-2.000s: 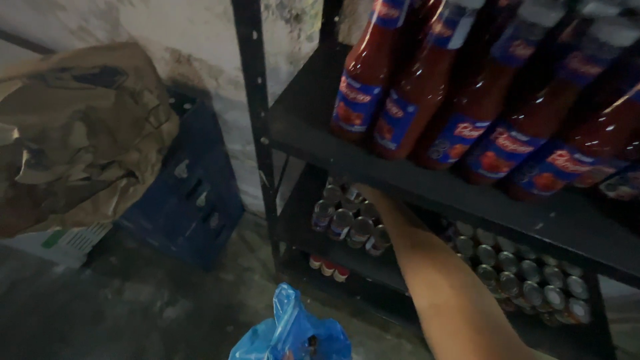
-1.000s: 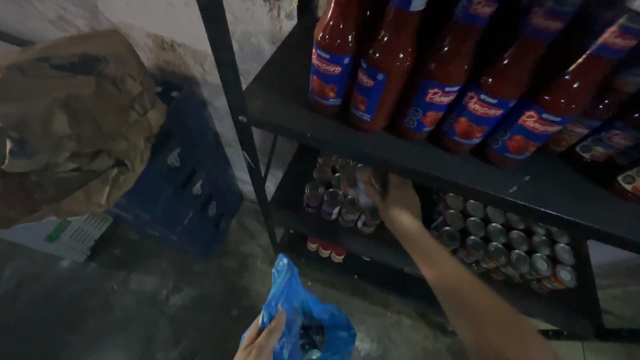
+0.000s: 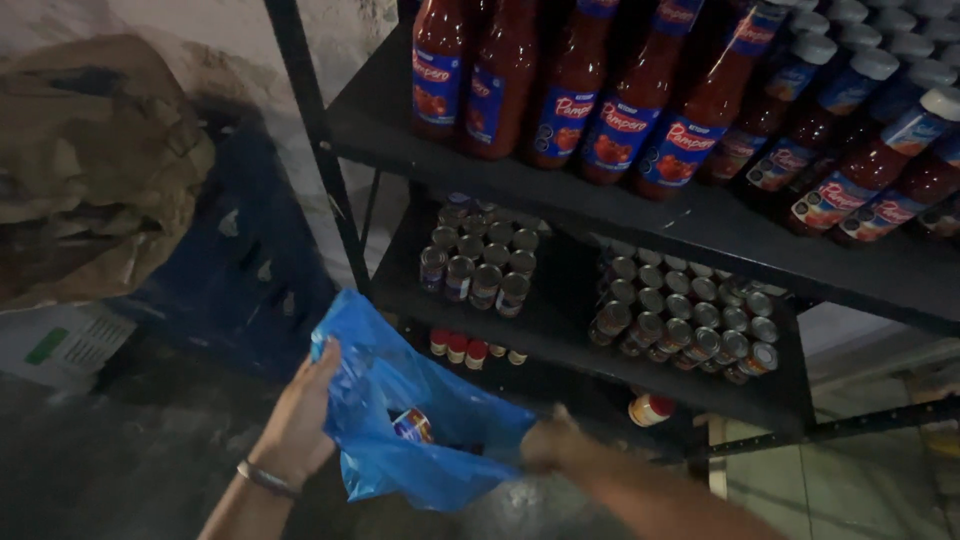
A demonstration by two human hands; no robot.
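Observation:
A blue plastic bag (image 3: 450,390) is stretched between my two hands, its mouth spread wide. My left hand (image 3: 304,412) grips the bag's left edge; a bracelet circles that wrist. At the bag's right edge my right hand (image 3: 551,442) is blurred, its fingers closed on the plastic. Inside the bag lies a small can with a printed label (image 3: 412,425). Beyond the bag, short metal cans (image 3: 486,277) stand in rows on the middle shelf, with a larger group of cans (image 3: 690,322) to their right.
Glass ketchup bottles (image 3: 562,112) crowd the upper black shelf (image 3: 480,176). Red-capped jars (image 3: 457,349) stand on the lower shelf, and one red-capped container (image 3: 651,409) is at its right. A blue plastic crate (image 3: 240,247) and a crumpled brown paper bag (image 3: 97,172) occupy the left.
My right hand has come back from the left group of cans on the middle shelf to the blue bag's right edge. The bag has been spread wide.

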